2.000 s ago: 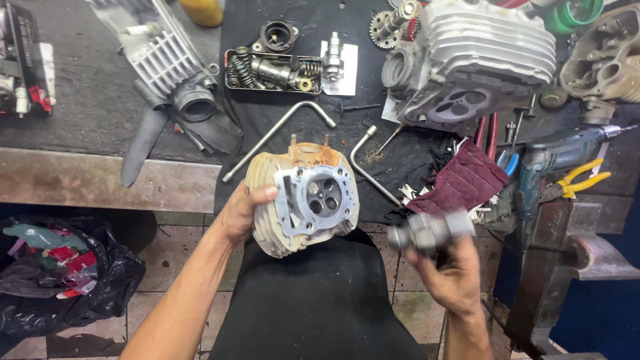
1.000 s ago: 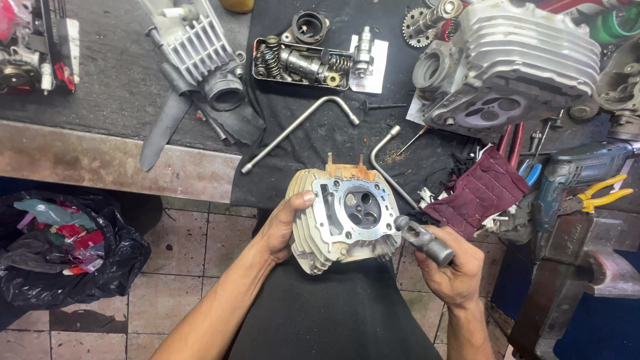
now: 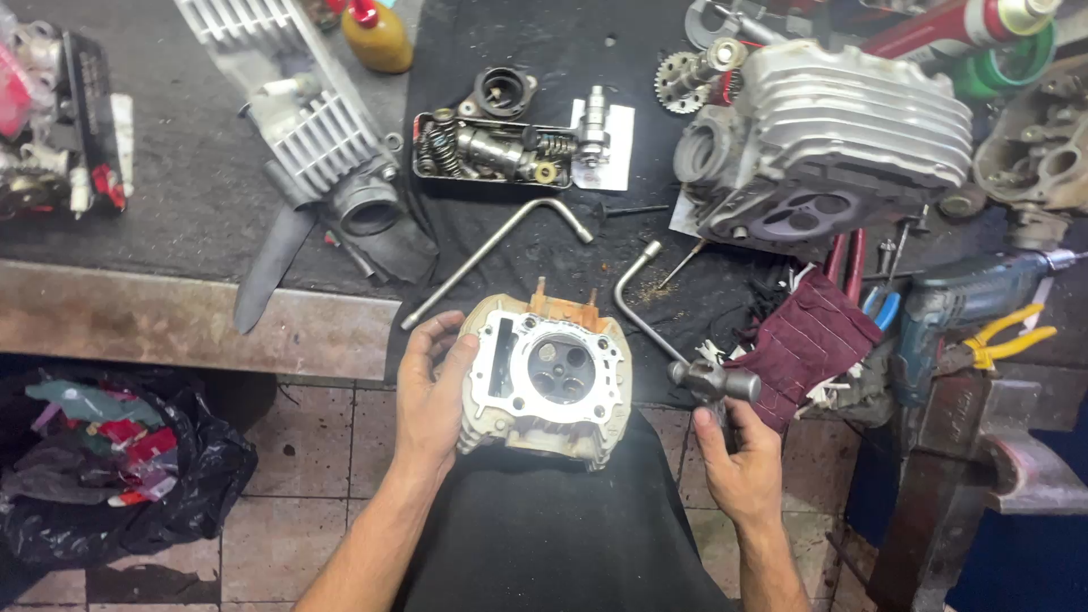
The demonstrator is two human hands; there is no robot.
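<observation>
My left hand [image 3: 435, 395] grips the left side of a finned engine cylinder head [image 3: 627, 408], whose flat face with the round combustion chamber and valves is turned up toward me. The head is at the bench's front edge, partly over my dark apron. Orange-brown residue marks its far side, where two studs stand up. To the right of it, my right hand [image 3: 738, 459] is closed around the handle of a ball-peen hammer [image 3: 714, 382]. The hammer's metal head is apart from the cylinder head, its flat face pointing right.
Two bent socket wrenches, left [image 3: 501, 255] and right [image 3: 633, 297], lie behind the cylinder head. A tray [image 3: 493, 180] holds springs and a camshaft. At right are a larger finned engine part [image 3: 858, 127], a maroon cloth [image 3: 807, 344], a power drill [image 3: 952, 297], yellow-handled pliers [image 3: 1011, 340] and a vise [image 3: 943, 476].
The hammer, blurred in the oldest frame, now shows sharply, with its flat end still pointing right. The cylinder head's face has turned to lie more squarely toward the camera, my left hand still on it.
</observation>
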